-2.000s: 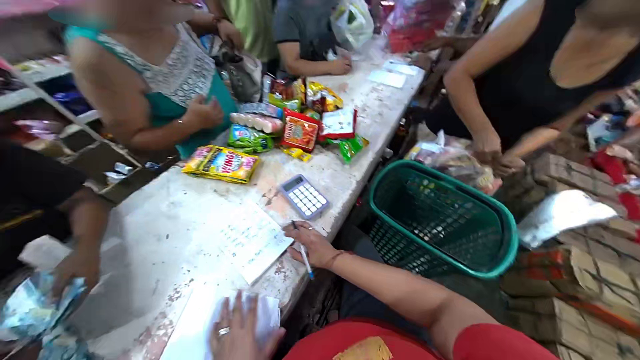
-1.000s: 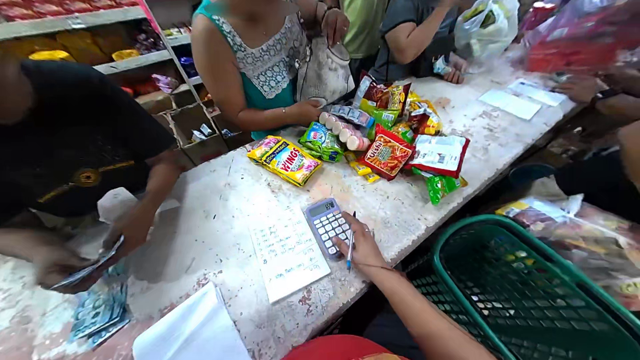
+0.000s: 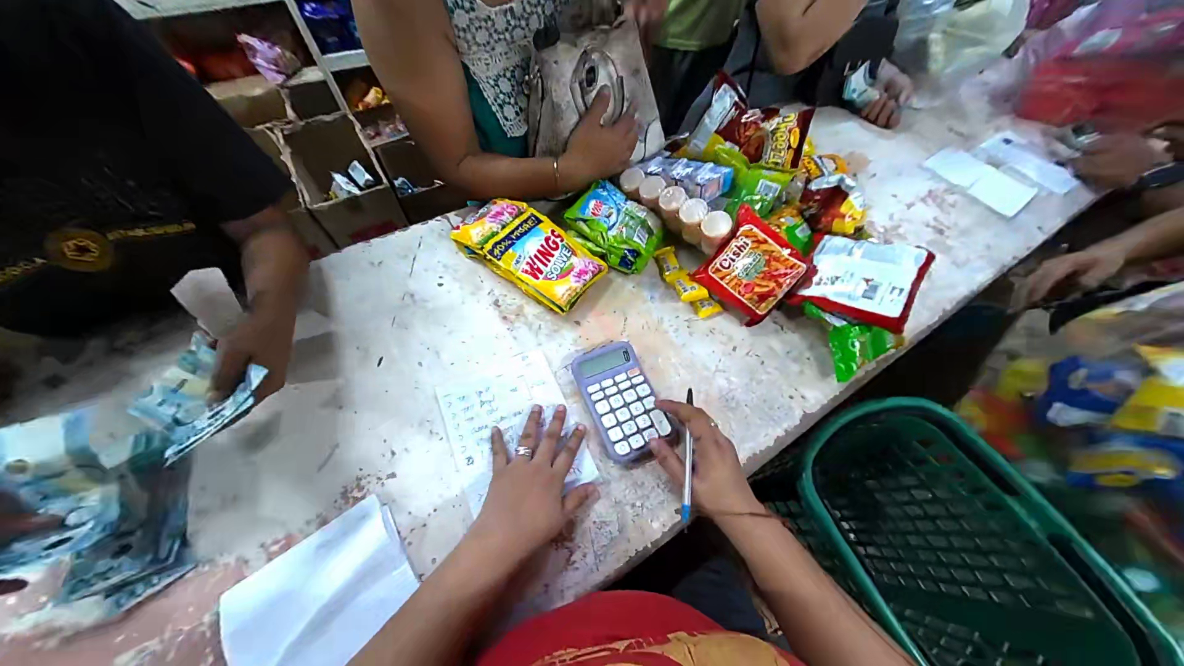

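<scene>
My left hand (image 3: 529, 481) lies palm down with spread fingers on a handwritten paper sheet (image 3: 462, 407) on the worn white counter (image 3: 370, 305). Right of it, a lavender pocket calculator (image 3: 620, 400) lies face up. My right hand (image 3: 708, 462) holds a pen (image 3: 687, 462) with a blue end, and its thumb and forefinger reach the calculator's lower right corner. Beyond the calculator are a yellow Wings detergent pack (image 3: 546, 264), a red Oishi snack bag (image 3: 754, 268), small yellow sachets (image 3: 686, 285) and a row of capped cylindrical containers (image 3: 680, 211).
A blank folded sheet (image 3: 319, 587) lies near me. At left, a person's hand (image 3: 254, 356) holds banknotes (image 3: 199, 393), with more notes (image 3: 102, 518) beside it. A green plastic basket (image 3: 980, 555) stands right of the counter. Several people are across and along it.
My left hand, out of view one second ago, now rests on the handwritten sheet. My right hand stays at the calculator with the pen. The view has shifted left since two seconds ago.
</scene>
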